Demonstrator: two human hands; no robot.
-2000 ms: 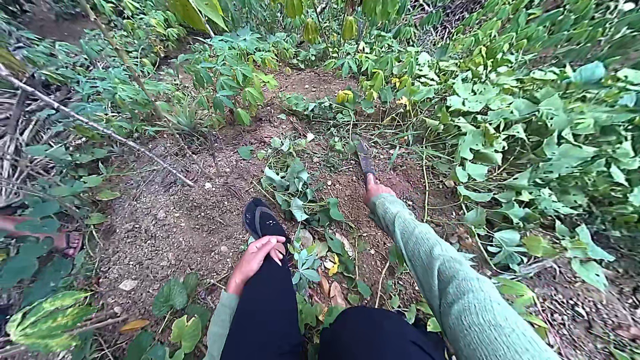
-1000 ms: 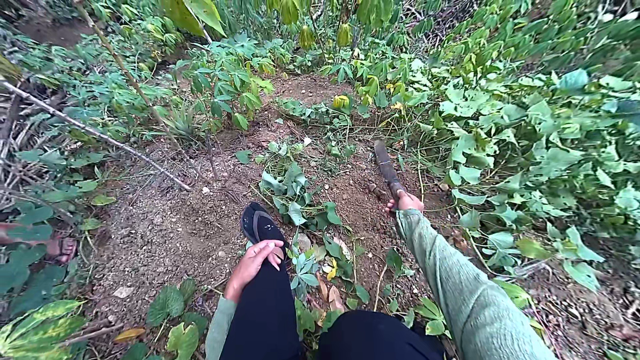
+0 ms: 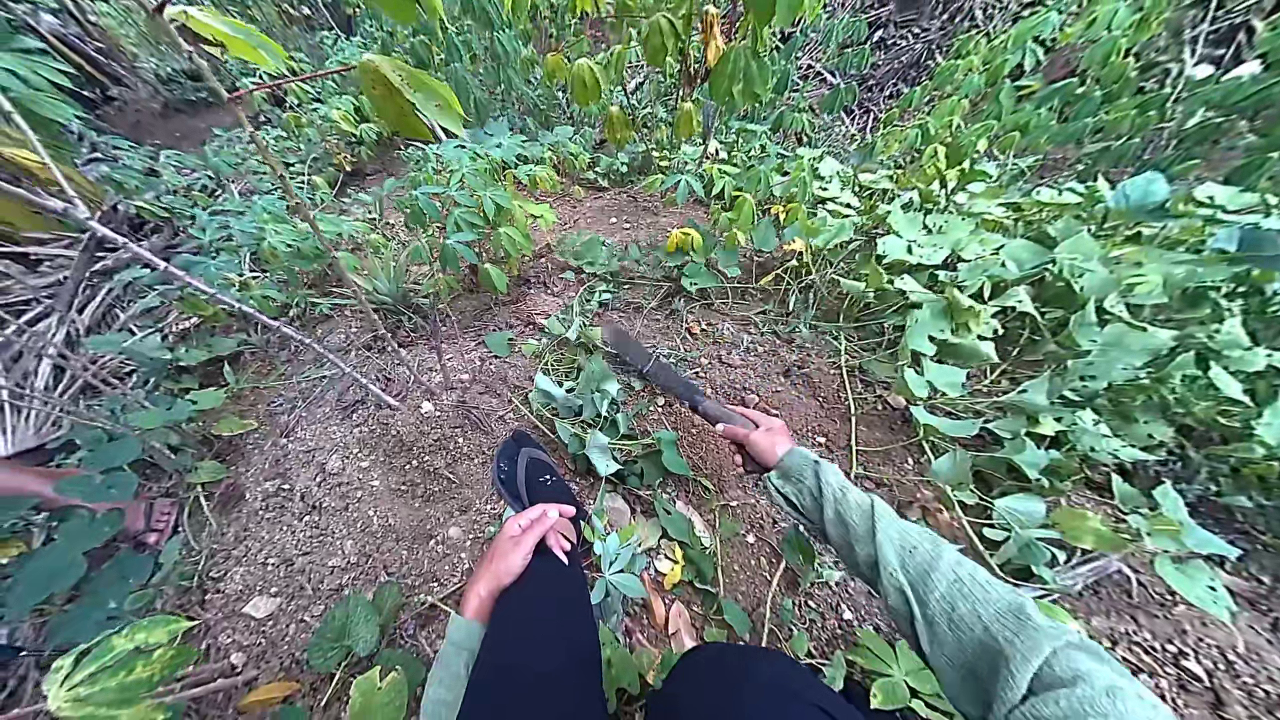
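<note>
My right hand [image 3: 757, 440] is closed round the handle of a machete [image 3: 660, 376]. The dark blade points up and to the left, its tip over the edge of a low leafy vine [image 3: 590, 400] on the soil. My left hand [image 3: 525, 545] rests by my left leg, just below the dark flip-flop [image 3: 525, 468] on my foot, its fingers loosely curled. Nothing can be made out in that hand. Green sleeves cover both forearms.
Dense broad-leaved vines [image 3: 1080, 350] spread over the ground on the right. A thin bare branch [image 3: 250, 312] slants across the left. Another person's foot [image 3: 150, 518] shows at the left edge. Small leafy plants [image 3: 465, 210] grow ahead beyond the bare soil [image 3: 340, 480].
My right hand has stayed on the machete; its blade has swung left, from pointing mostly away from me to slanting over the vine. My left hand has stayed by my leg.
</note>
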